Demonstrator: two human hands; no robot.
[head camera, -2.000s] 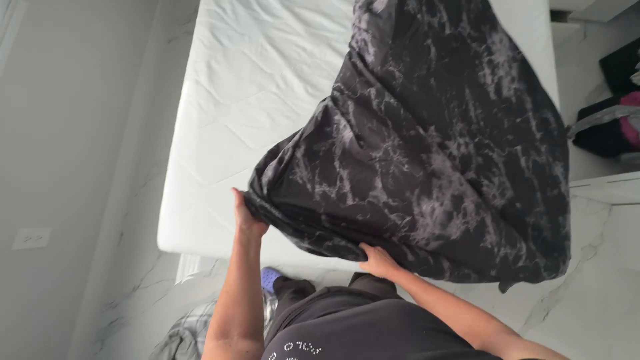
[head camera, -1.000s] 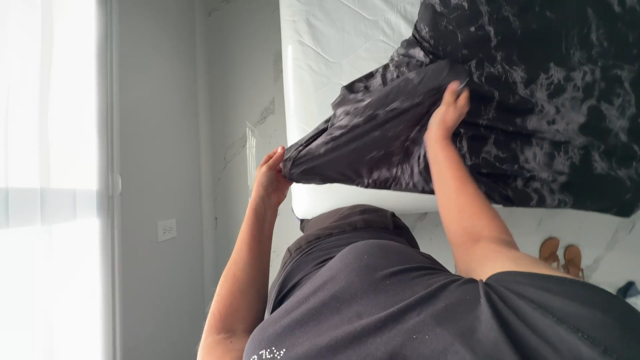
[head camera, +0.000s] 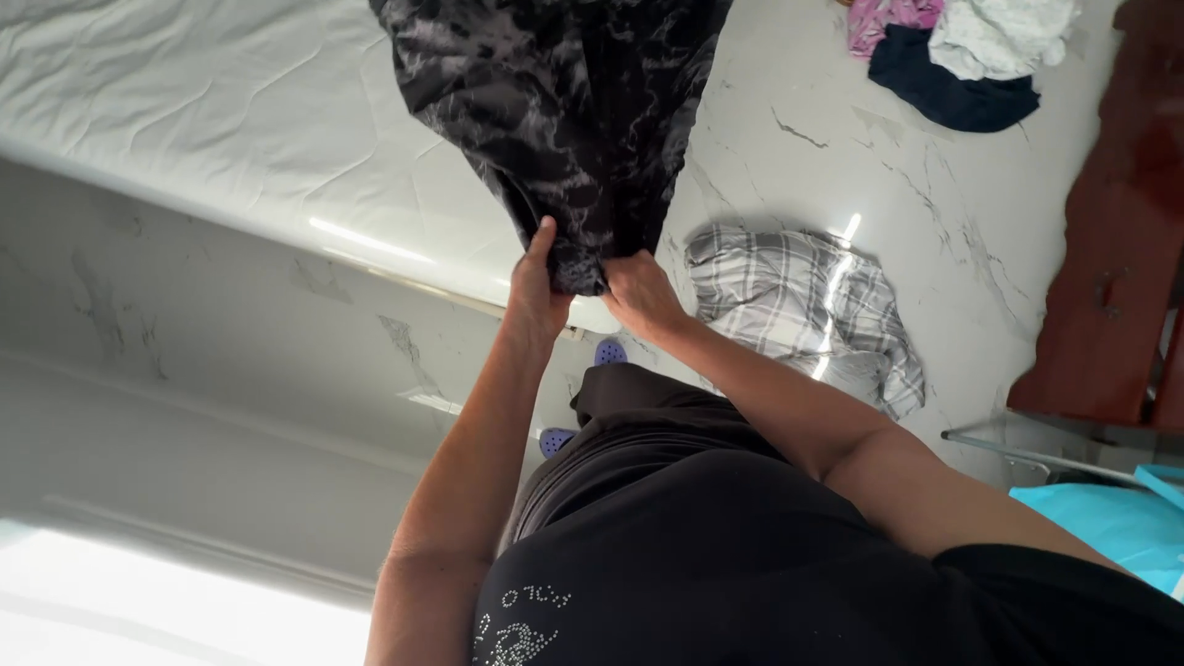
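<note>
A black marble-patterned fabric sheet (head camera: 564, 120) hangs in gathered folds over the corner of the white mattress (head camera: 305, 157). My left hand (head camera: 541, 282) grips the sheet's bunched near end, the thumb lying on top of the cloth. Just to its right, my right hand (head camera: 640, 289) is closed on the same end, its fingertips partly hidden by the fabric. Both hands are close to the mattress corner. The far part of the sheet runs out of view at the top.
A grey plaid cloth (head camera: 795, 305) lies on the marble-look floor (head camera: 888, 185) to the right. Beyond it are a dark garment (head camera: 953, 88), a white one and a pink one. Reddish-brown wooden furniture (head camera: 1091, 240) and a turquoise bag (head camera: 1101, 527) stand at the right.
The view has turned a lot. My hands, apart on the sheet a second ago, are now close together at its gathered end. The right hand, then raised over the cloth, now grips its edge.
</note>
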